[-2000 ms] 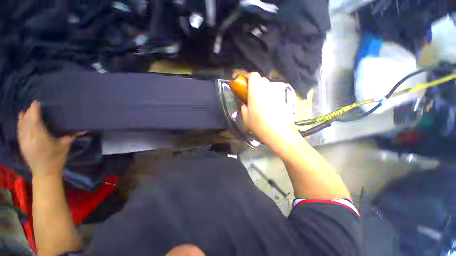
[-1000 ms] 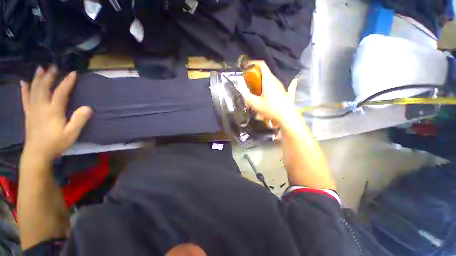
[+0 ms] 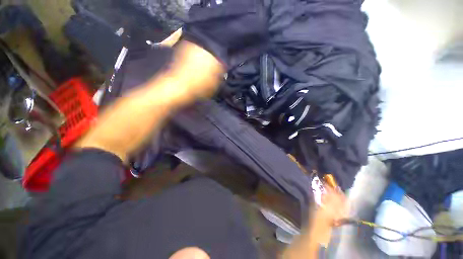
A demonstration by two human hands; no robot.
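Observation:
The dark garment (image 3: pixel 249 146) lies as a long strip running diagonally from upper left to lower right, with a thin raised seam along it. My left hand (image 3: pixel 200 63) is blurred and reaches over the cloth at upper centre; its fingers run into dark cloth and I cannot tell whether they grip it. My right hand (image 3: pixel 330 202) is blurred at the lower right end of the strip, around the orange-brown handle of the steam iron (image 3: pixel 318 188). The iron's shiny metal shows only partly.
A crumpled dark garment pile (image 3: pixel 325 86) with white strips lies beyond the strip. A red plastic basket (image 3: pixel 73 109) is at left. A yellow hose (image 3: pixel 370 223) runs right from the iron past a white rounded object (image 3: pixel 403 230) with a blue part.
The view has turned, so the strip now runs diagonally. My left hand has moved from the strip's left end across to the cloth farther up. My right hand stays at the iron, now lower right.

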